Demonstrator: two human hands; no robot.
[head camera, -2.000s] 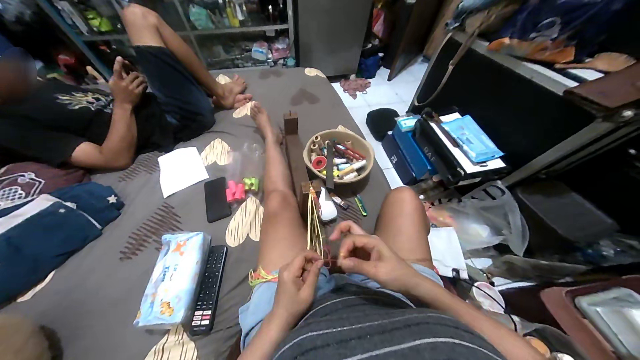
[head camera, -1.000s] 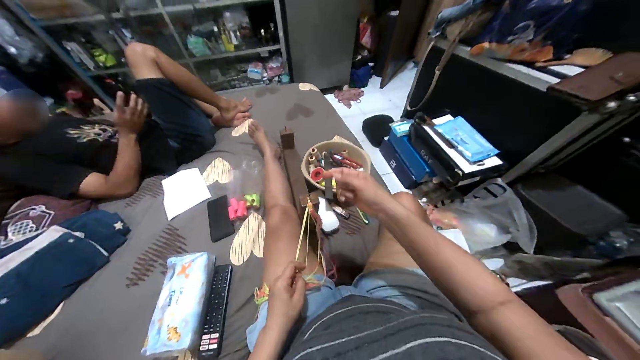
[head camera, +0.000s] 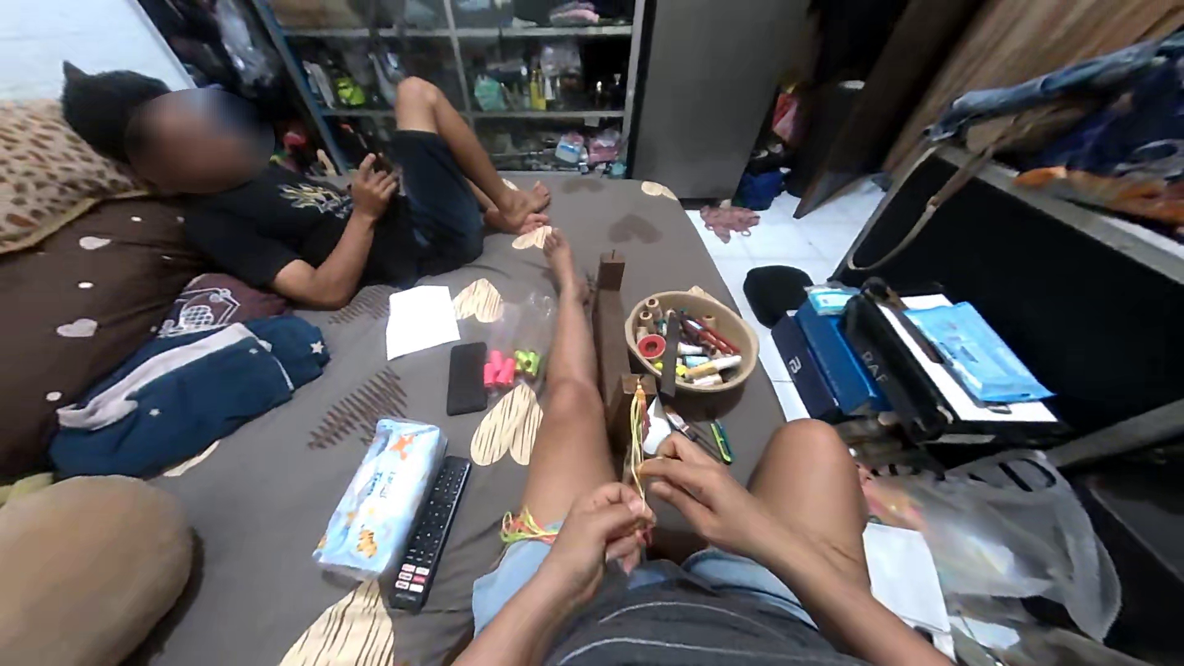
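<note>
Yellow and orange cords (head camera: 638, 427) run from the near post of a brown wooden stand (head camera: 610, 324) down toward my lap. My left hand (head camera: 606, 527) pinches their lower end above my lap. Just above it, my right hand (head camera: 689, 481) has its fingertips on the cords. The stand lies lengthwise beside my outstretched leg. More yellow-green and pink cords (head camera: 527, 527) lie over my left thigh. A round basket (head camera: 747, 356) of thread spools, pens and tubes is right of the stand. Scissors (head camera: 689, 430) and a green cutter-like tool (head camera: 721, 442) lie in front of it, partly hidden.
A phone (head camera: 467, 378), pink spools (head camera: 499, 369), white paper (head camera: 423, 320), a wipes pack (head camera: 381, 499) and a remote control (head camera: 431, 532) lie on the bed at left. Another person (head camera: 324, 222) reclines there. Boxes (head camera: 832, 361) and plastic bags (head camera: 1008, 527) are at right.
My right hand was out by the basket and the stand's near post one second ago; it has come back beside my left hand at the cords.
</note>
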